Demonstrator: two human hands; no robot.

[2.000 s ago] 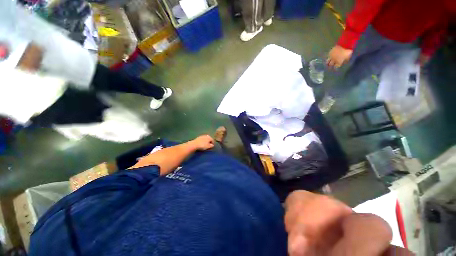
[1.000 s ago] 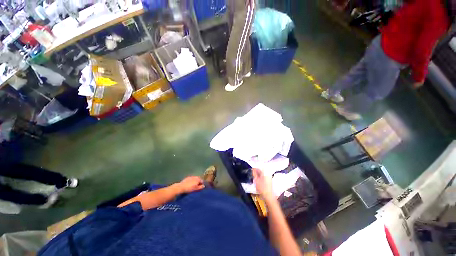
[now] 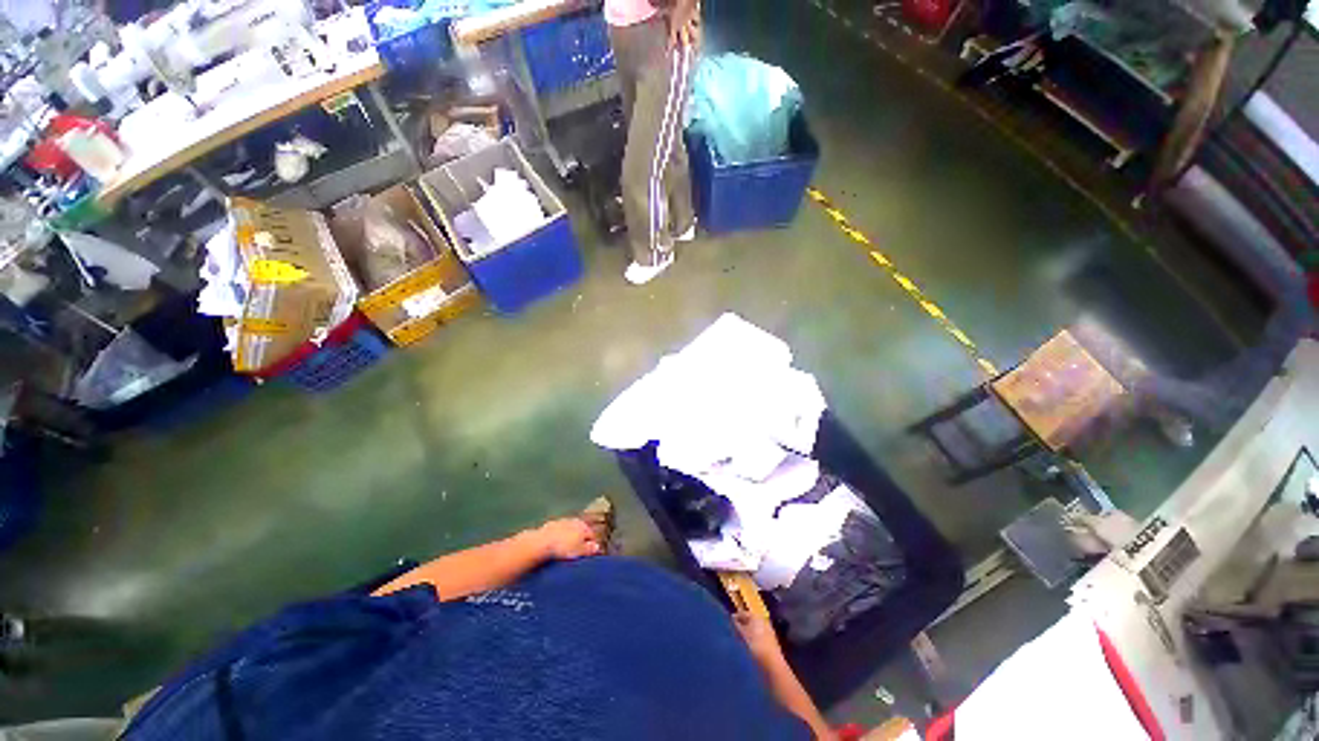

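White fabric panels lie heaped on the far part of a dark plastic bin in front of me. More white pieces and dark cloth lie in its near part. An orange-yellow strip is at the bin's near left edge. My right hand is at that edge, right by the strip. Its fingers are small and partly hidden, so its grip cannot be told. My left hand is in front of my body, left of the bin, with curled fingers and nothing visible in it.
A wooden stool stands right of the bin. A cream machine and white cloth with a red rim are at lower right. Cartons, a blue crate and a blue bin line the far side, where a person stands.
My right hand has drawn back from the white pieces to the bin's near edge. The person in red has moved out at the right, and the legs at the left are gone from view.
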